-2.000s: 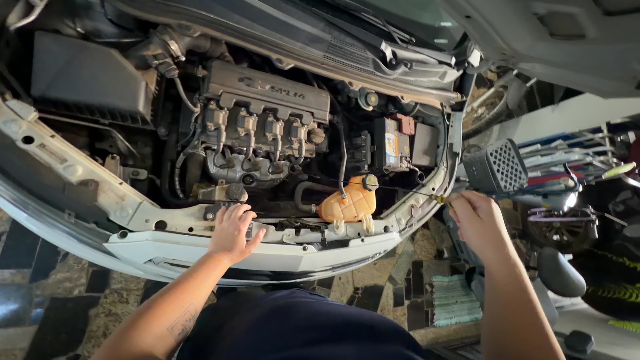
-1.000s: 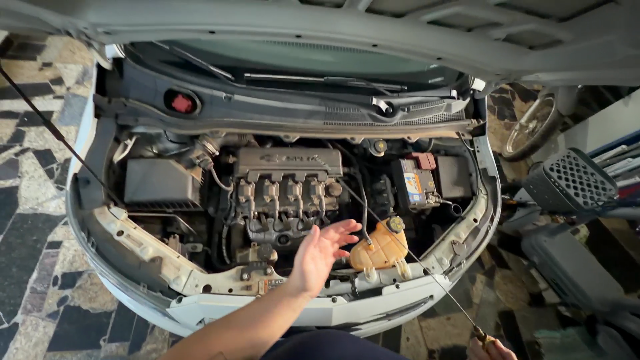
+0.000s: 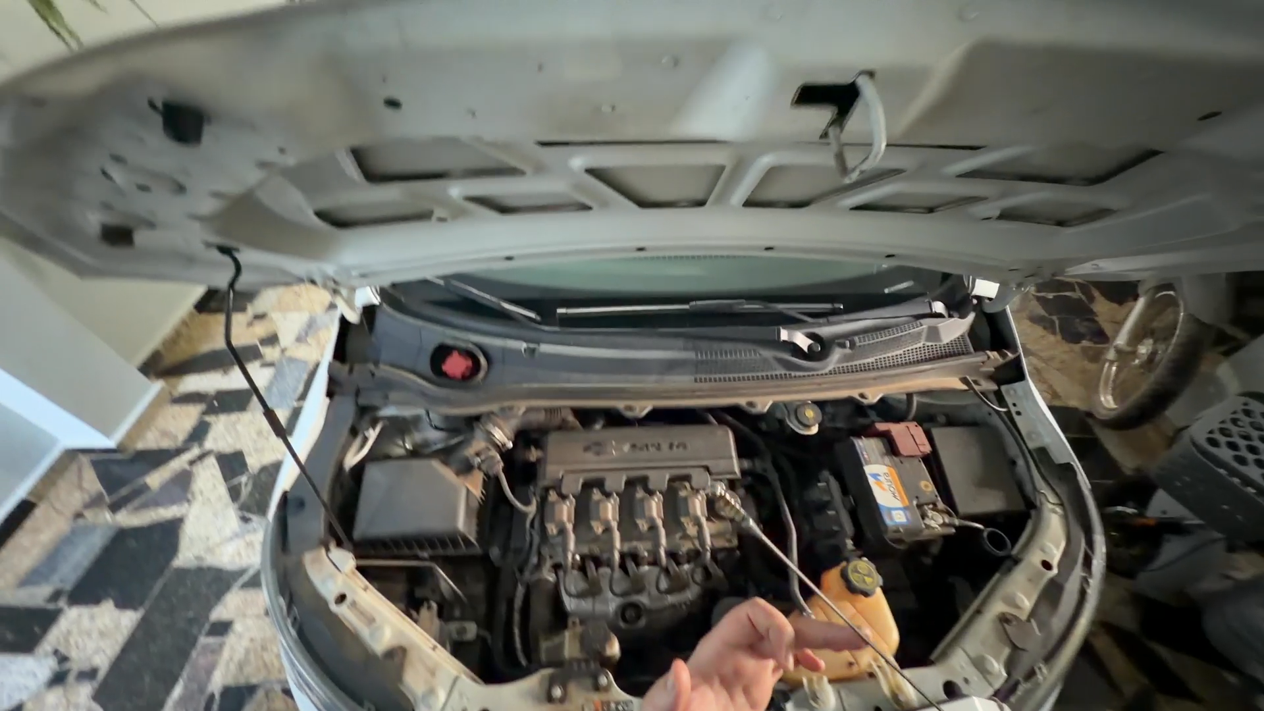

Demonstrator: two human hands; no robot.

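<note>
My left hand (image 3: 746, 657) is at the bottom centre, in front of the engine. Its fingers are apart, with the index finger pointing right, beside a thin metal rod (image 3: 820, 591) and over the orange coolant tank (image 3: 869, 617). I cannot tell whether finger and rod touch. The rod slants from the right end of the engine (image 3: 632, 513), where its bright tip is, down to the lower right edge; its lower end is out of view. The coolant tank's dark cap (image 3: 862, 577) is on. My right hand is not in view.
The raised hood (image 3: 612, 227) hangs above, with its prop rod (image 3: 286, 444) at the left. The battery (image 3: 889, 489) is right of the engine, the air filter box (image 3: 415, 504) left. A wheel (image 3: 1150, 355) and a grey perforated crate (image 3: 1220, 464) stand at the right.
My right hand, holding the rod at the lower right one second ago, is out of view. The rod's tip now shows at the engine's right end. The view has tilted up toward the hood.
</note>
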